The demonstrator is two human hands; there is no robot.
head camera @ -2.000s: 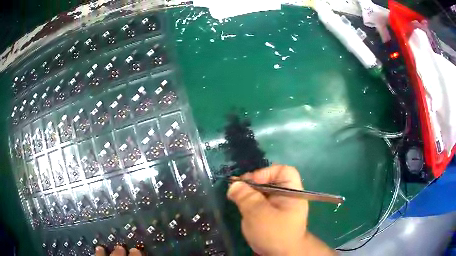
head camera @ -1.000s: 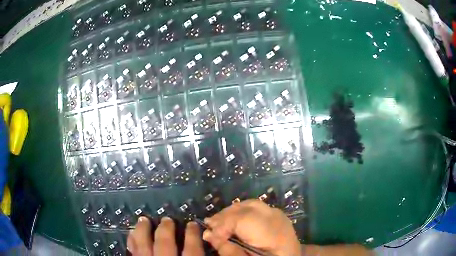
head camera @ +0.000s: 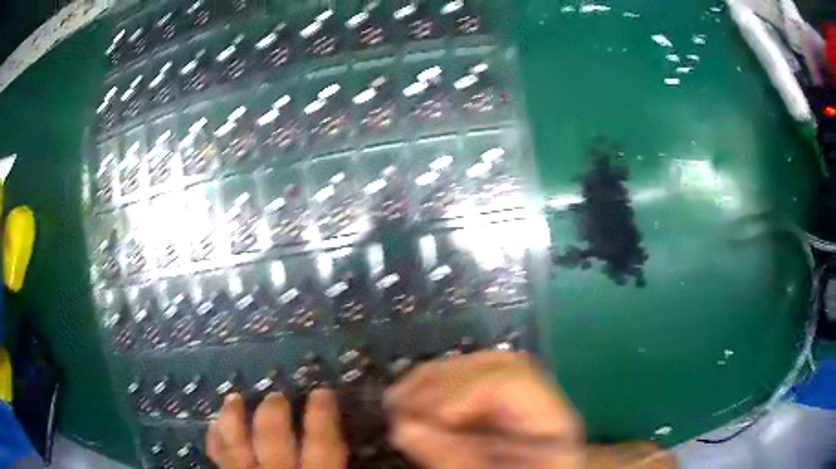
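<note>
A clear blister tray [head camera: 536, 321] lies on the green surface, with rows of small dark modules with white labels in its pockets. Glare covers its middle. My left hand [head camera: 277, 432] shows only several fingertips, slightly apart, resting on the tray's lower rows. My right hand [head camera: 486, 412] is blurred, with fingers pinched over the tray's lower right part, just right of my left fingers. The tweezers seen in it earlier are too blurred to make out now. A loose pile of tiny black parts [head camera: 610, 220] lies right of the tray.
Yellow objects [head camera: 18, 247] stand at the left edge, with a dark flat thing [head camera: 35, 398] below them. A white tube [head camera: 775, 59] lies at the upper right, near a red edge and a small red light. Clear tubing [head camera: 811, 334] curves along the right side.
My right hand with the tweezers has moved from beside the black pile to the tray's lower rows. The view has turned left, showing more of the tray and of my left fingers.
</note>
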